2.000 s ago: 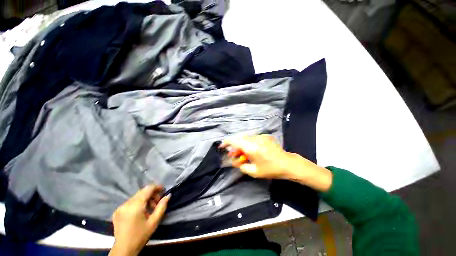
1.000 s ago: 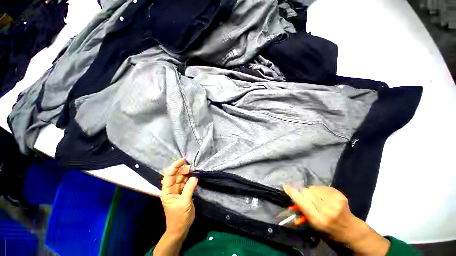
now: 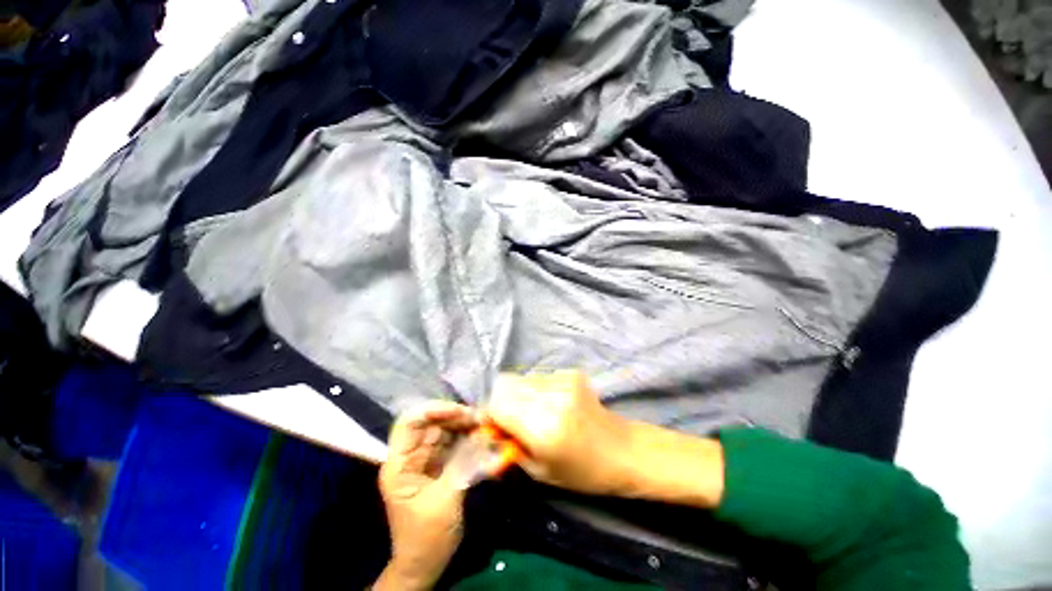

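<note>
A dark denim garment [image 3: 681,306] lies opened with its pale grey inside up and its dark collar [image 3: 911,312] at the right. My left hand [image 3: 425,485] pinches the garment at a seam near the table's front edge. My right hand [image 3: 554,433] is beside it, fingertips almost touching, closed around small orange-red thread snips [image 3: 503,448]. The snips are mostly hidden by my fingers and blurred. The button placket [image 3: 611,556] with pale dots hangs along the near edge, partly behind my right forearm.
Other dark and grey garments [image 3: 450,52] are heaped along the far side of the white table [image 3: 877,87]. More dark cloth [image 3: 69,81] lies at the far left. Blue bins [image 3: 185,496] stand below the table's edge at lower left.
My right hand has moved left along the seam with the snips, up to my left hand. The dark band that was stretched between the hands is now mostly covered.
</note>
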